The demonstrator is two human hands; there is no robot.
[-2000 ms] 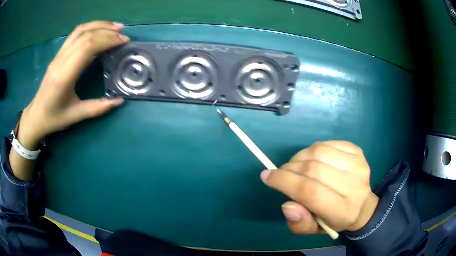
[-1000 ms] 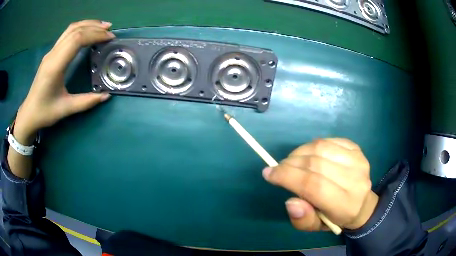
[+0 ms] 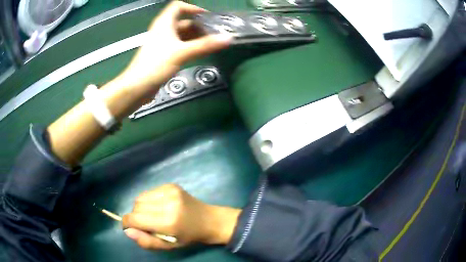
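Observation:
My left hand (image 3: 171, 43) grips the left end of a grey three-ring metal plate (image 3: 255, 26), which is tilted and slightly blurred over the raised green side conveyor. Whether the plate touches the belt I cannot tell. My right hand (image 3: 161, 217) holds a thin pale brush (image 3: 111, 215) low over the blue-green mat, its tip pointing left. A second three-ring plate (image 3: 191, 88) lies on the main green belt, partly hidden behind my left forearm.
The side conveyor (image 3: 286, 82) has a silver end bracket (image 3: 301, 130). A white machine housing (image 3: 378, 30) with a black handle stands at upper right. Another plate (image 3: 286, 4) shows at the top edge. A white fan (image 3: 46, 15) is at upper left. A yellow line marks the floor at right.
The view has turned right. My left hand has lifted the plate off the mat and carried it over the side conveyor. The brush has moved away from the plate.

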